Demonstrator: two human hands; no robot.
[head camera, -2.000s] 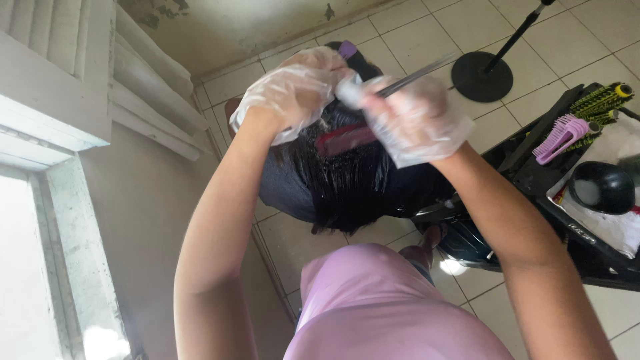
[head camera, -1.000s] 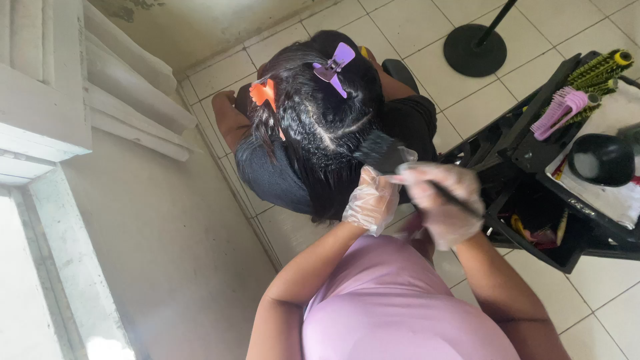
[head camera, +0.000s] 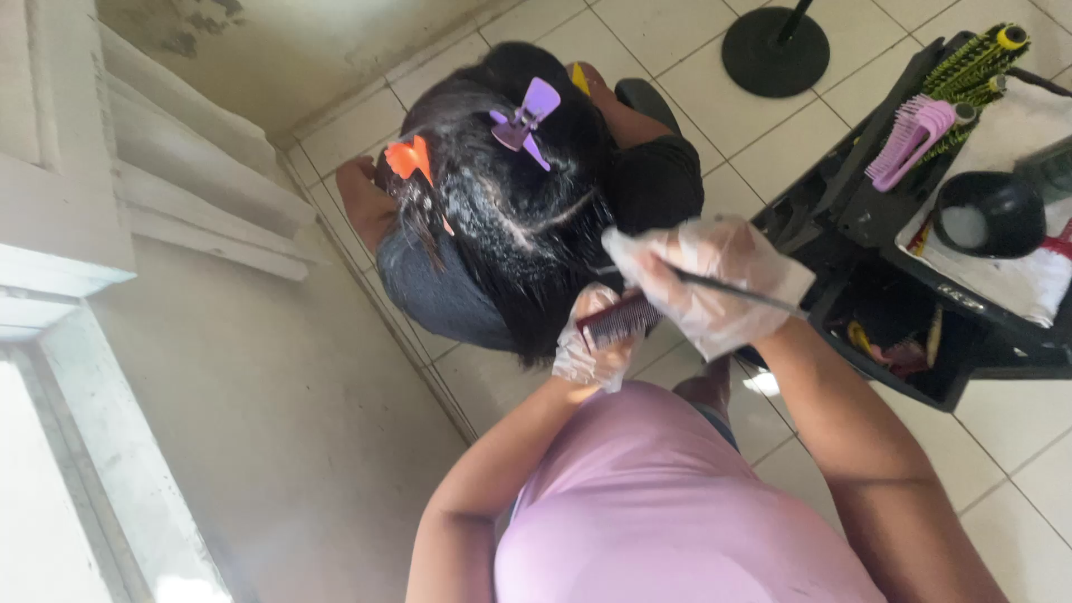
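Note:
A seated person's dark, damp-looking hair (head camera: 536, 201) is parted at the crown, with whitish product along the part. A purple hair clip (head camera: 526, 126) and an orange hair clip (head camera: 410, 159) hold sections of it. My left hand (head camera: 596, 339), in a clear plastic glove, grips a dark red comb (head camera: 615, 322) just below the hair. My right hand (head camera: 712, 280), gloved too and slightly blurred, holds a thin dark-handled tool (head camera: 741, 293) beside the hair; its working end is mostly hidden by the fingers.
At right stands a black salon trolley (head camera: 871, 201) with round brushes (head camera: 976, 63), a pink vented brush (head camera: 913, 142), a white towel (head camera: 1005, 276) and a black bowl (head camera: 988, 213) holding pale product. A black round stand base (head camera: 775, 50) is on the tiled floor. A wall runs along the left.
Two seconds ago both hands were over the head; they are now at its near right side. Since one second ago, the right hand has turned and the comb shows plainly in the left.

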